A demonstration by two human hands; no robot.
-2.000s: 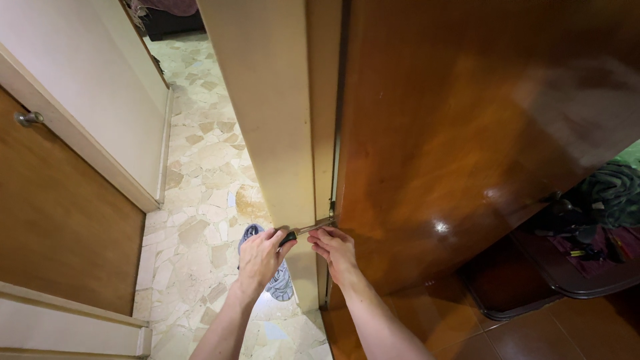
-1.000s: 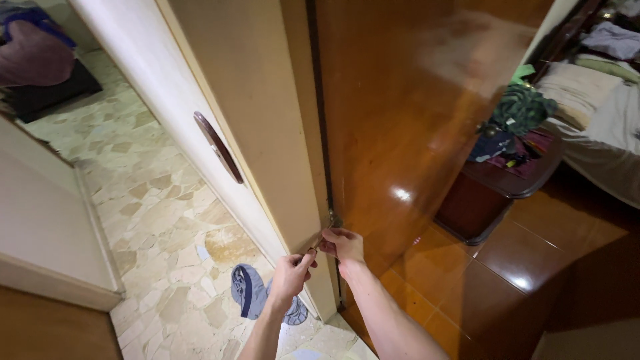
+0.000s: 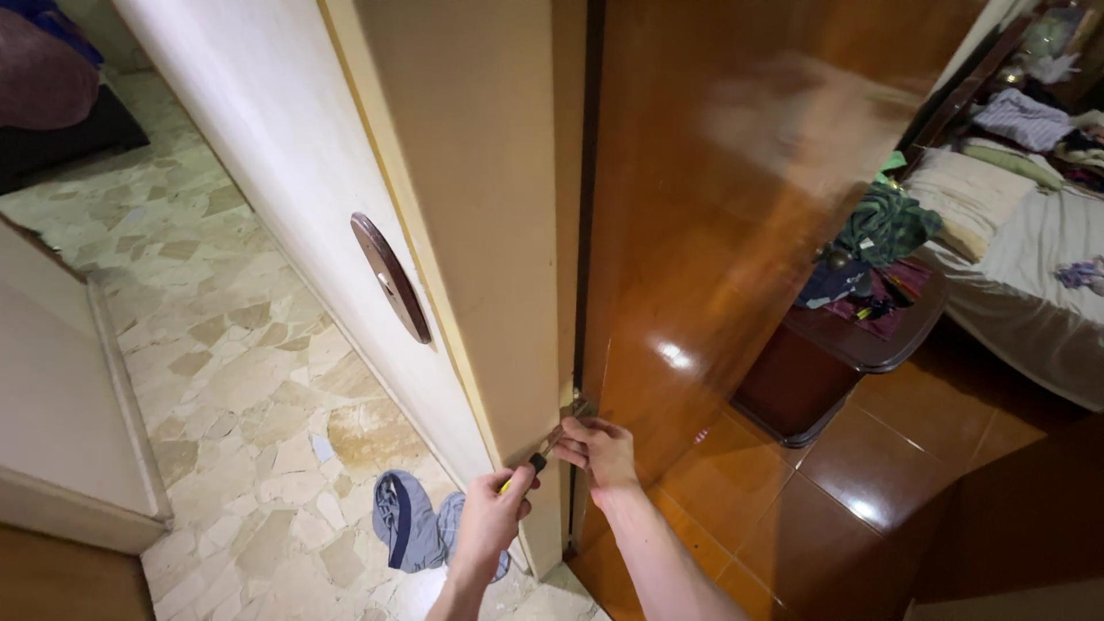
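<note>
My left hand (image 3: 492, 517) grips a screwdriver (image 3: 536, 463) with a black and yellow handle, its shaft pointing up and right toward a small metal hinge (image 3: 578, 401) low on the door edge. Beside the shaft is my right hand (image 3: 601, 453), fingers bent close to the tip and the hinge; whether it pinches the shaft or a small part, I cannot tell. The glossy brown wooden door (image 3: 699, 259) stands to the right of the beige door frame (image 3: 483, 216). My fingers partly hide the screwdriver's tip.
Grey-blue cloth (image 3: 405, 522) lies on the stone-patterned floor (image 3: 259, 414) left of the frame. An oval dark plate (image 3: 390, 278) is on the white panel. At right, a dark nightstand (image 3: 897, 358) holds clothes and tools, next to a bed (image 3: 1026, 233) with pillows.
The view has swung so that the bed and more of the room at right show. Both hands stay low by the door's edge, the screwdriver still in my left hand.
</note>
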